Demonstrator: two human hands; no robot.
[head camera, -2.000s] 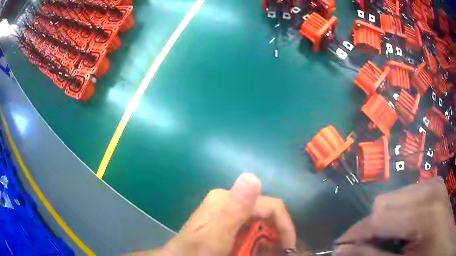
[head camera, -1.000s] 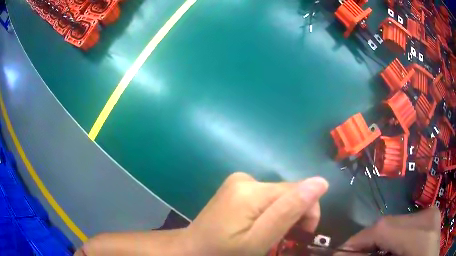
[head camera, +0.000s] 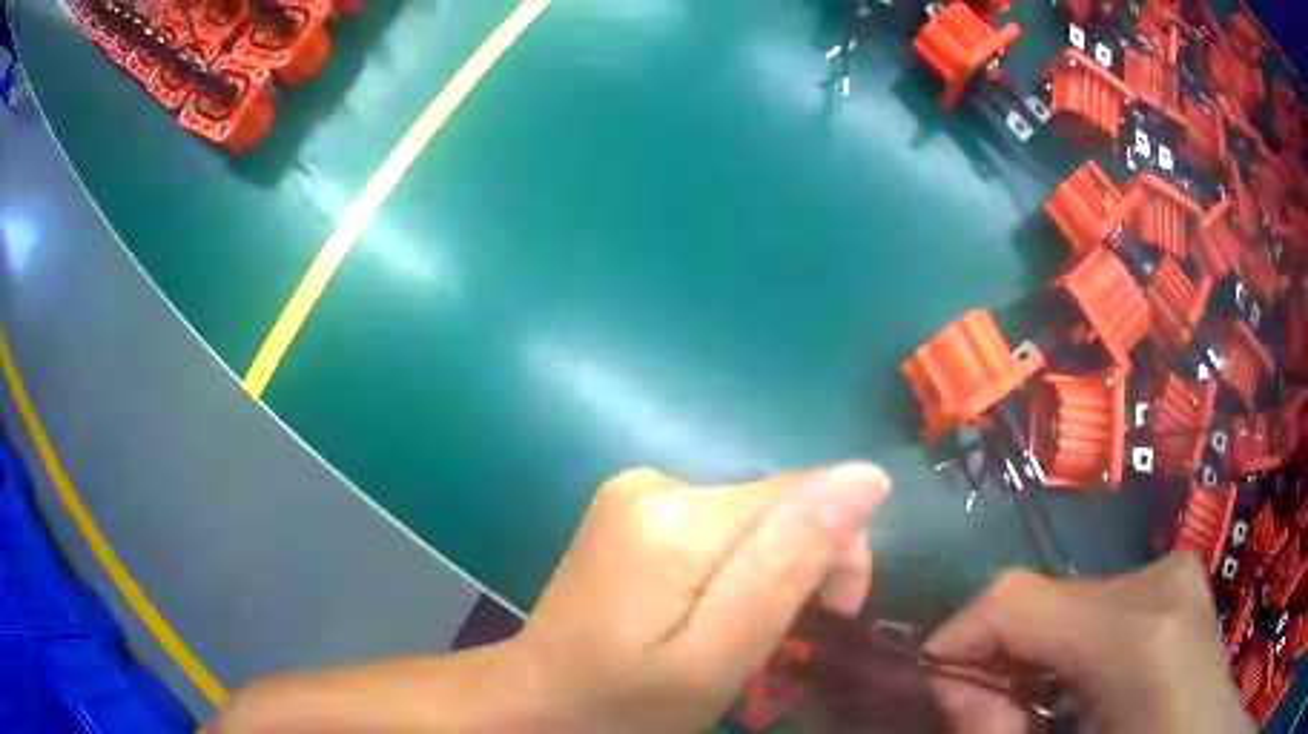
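Note:
My left hand is at the bottom centre, closed around an orange connector. Most of the connector is hidden behind the fingers and the picture's lower edge. A blurred pale terminal shows just right of my left fingers. My right hand is at the lower right, with thumb and fingers pinched on a thin dark item that reaches toward the connector. Blur keeps me from telling whether it is the slim tool or a lead.
Loose orange connectors with black leads and white terminals lie jumbled along the right. An orderly orange block is at the upper left. A yellow line crosses the green table. Blue bins are at the lower left.
The view has shifted, so the orderly block sits higher than at first. My left hand has turned, hiding more of the connector. My right hand is now closer to my left.

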